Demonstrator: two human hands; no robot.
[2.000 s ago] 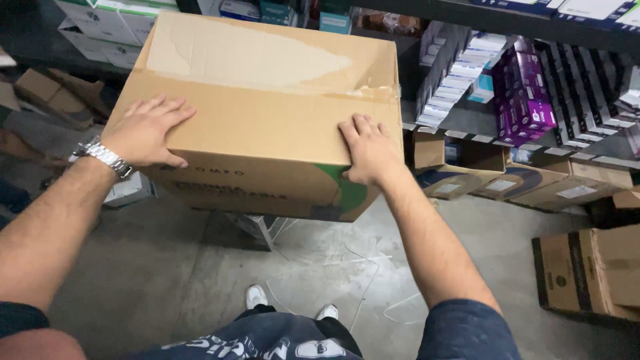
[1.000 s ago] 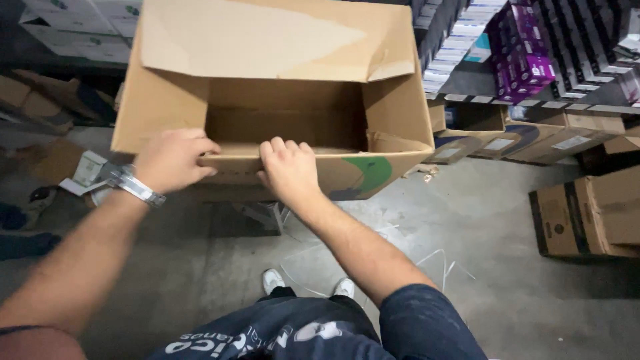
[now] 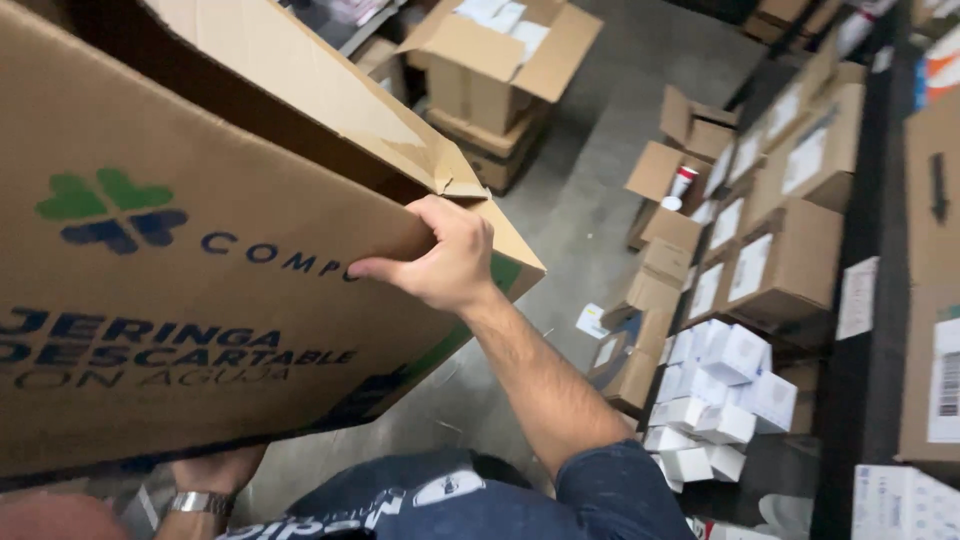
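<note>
A large cardboard box (image 3: 225, 217) with a green and blue clover print fills the left of the view, tilted, its top gaping. My right hand (image 3: 442, 255) grips the upper edge near the box's corner, thumb on the printed side and fingers over the rim. Under the bottom edge is my left hand (image 3: 217, 469), a metal watch on its wrist; the box hides its fingers, and it appears to bear the box from below. A creased flap (image 3: 352, 90) stands up along the far side. The inside of the box is mostly hidden and dark.
An open carton (image 3: 480, 90) with white papers stands on stacked boxes beyond. On the right, a shelf holds cartons (image 3: 787, 262) and a pile of small white boxes (image 3: 712, 397). Open cartons (image 3: 637, 345) line the floor beside it. Another labelled carton (image 3: 930, 300) is at the right edge.
The view has swung strongly. The box's top was closed at first, then open. My left hand has gone from the near rim to beneath the box, which is now lifted and tilted.
</note>
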